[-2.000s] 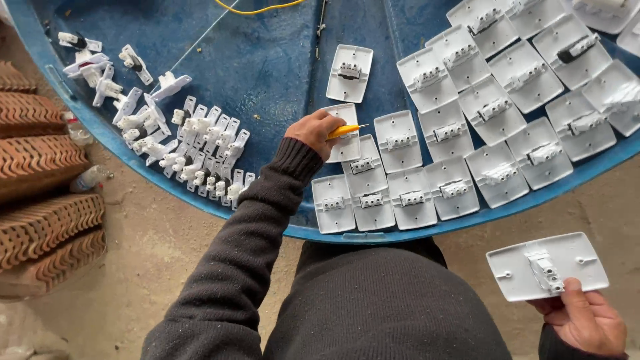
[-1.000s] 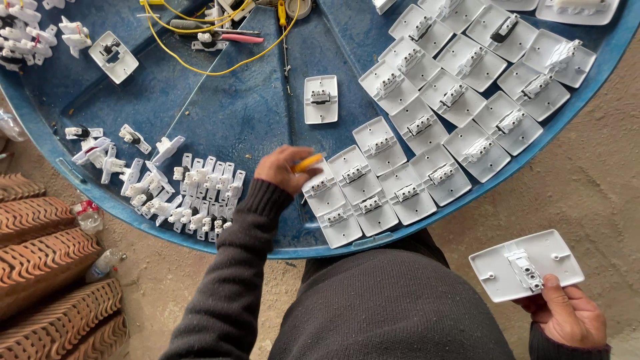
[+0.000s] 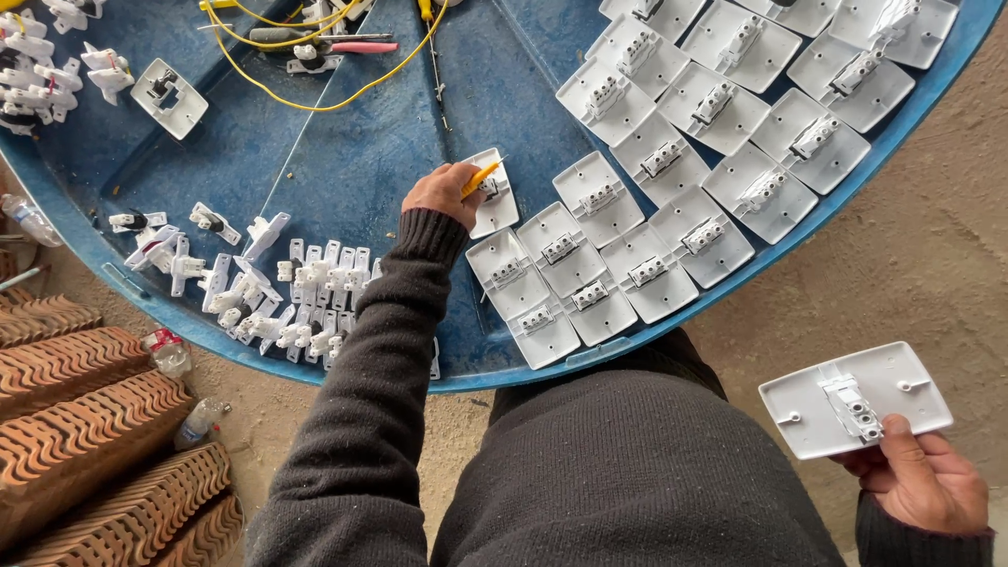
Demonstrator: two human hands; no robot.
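Note:
My left hand point(image 3: 445, 195) holds a small yellow-handled screwdriver point(image 3: 480, 179) and rests at the left edge of a white wall plate point(image 3: 498, 211), partly covering it. My right hand point(image 3: 917, 472) grips another white wall plate point(image 3: 854, 398) by its lower edge, back side up, beyond the rim of the blue round surface. A socket or switch module point(image 3: 850, 403) with terminals sits in that plate's middle. Several similar plates lie back side up in rows, such as one nearest the rim point(image 3: 543, 339). Loose white modules point(image 3: 315, 272) stand in rows left of my left forearm.
The blue round surface point(image 3: 339, 169) carries a yellow wire point(image 3: 335, 106), pink-handled tool point(image 3: 364, 47), a thin metal rod point(image 3: 438, 79) and a separate wall plate point(image 3: 169, 98). Stacked clay roof tiles point(image 3: 87, 441) and plastic bottles point(image 3: 197, 421) are on the floor at left.
My left hand, with the yellow tool, has moved up to the lone plate, away from the rows near the rim. My right hand still holds its plate.

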